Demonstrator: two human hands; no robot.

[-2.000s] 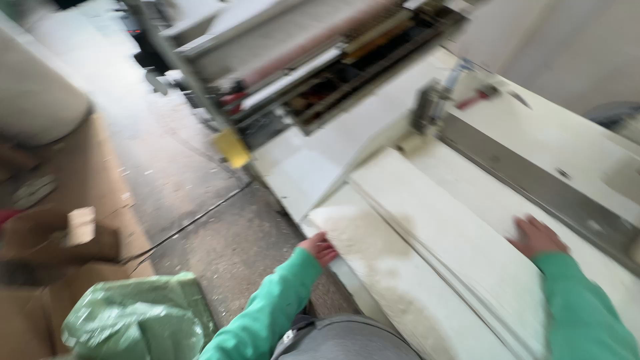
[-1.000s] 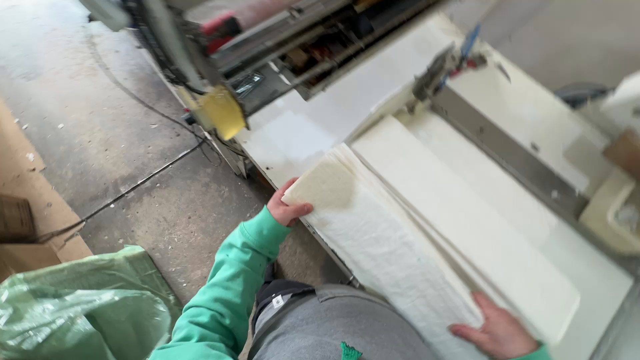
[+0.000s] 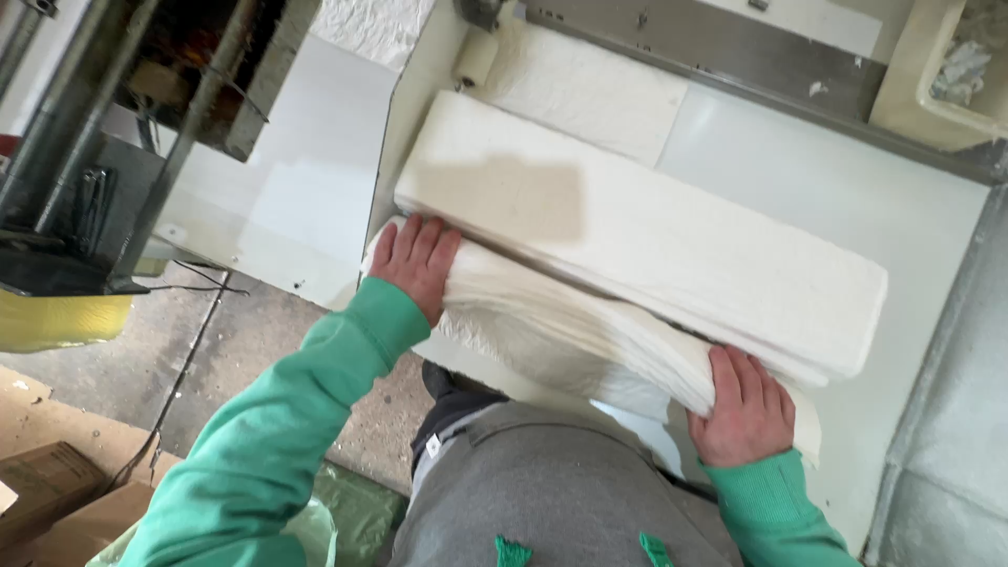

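A long, thick stack of folded white paper (image 3: pixel 646 244) lies slantwise on the white tabletop (image 3: pixel 906 236). Beside it, along the edge nearer my body, runs a second, looser bundle of thin white paper sheets (image 3: pixel 551 303), its layers bent and fanned. My left hand (image 3: pixel 421 264) grips this bundle's left end, fingers over the top, thumb hidden. At the bundle's right part my right hand (image 3: pixel 744 405) holds it, fingertips against the side of the thick stack. Loose crinkled sheets hang below the bundle at the table edge.
A metal rail (image 3: pixel 709 67) crosses behind the stack, with a cream plastic bin (image 3: pixel 906 102) at its right end. Machine rods (image 3: pixel 94 102) and a yellow part (image 3: pixel 63 319) stand at left. Cardboard boxes (image 3: pixel 55 480) and a green plastic bag (image 3: pixel 354 504) are on the floor.
A second ago the near bundle lay flatter, with my hands at its ends; now its layers are bent and bunched between them. The view has moved closer over the table.
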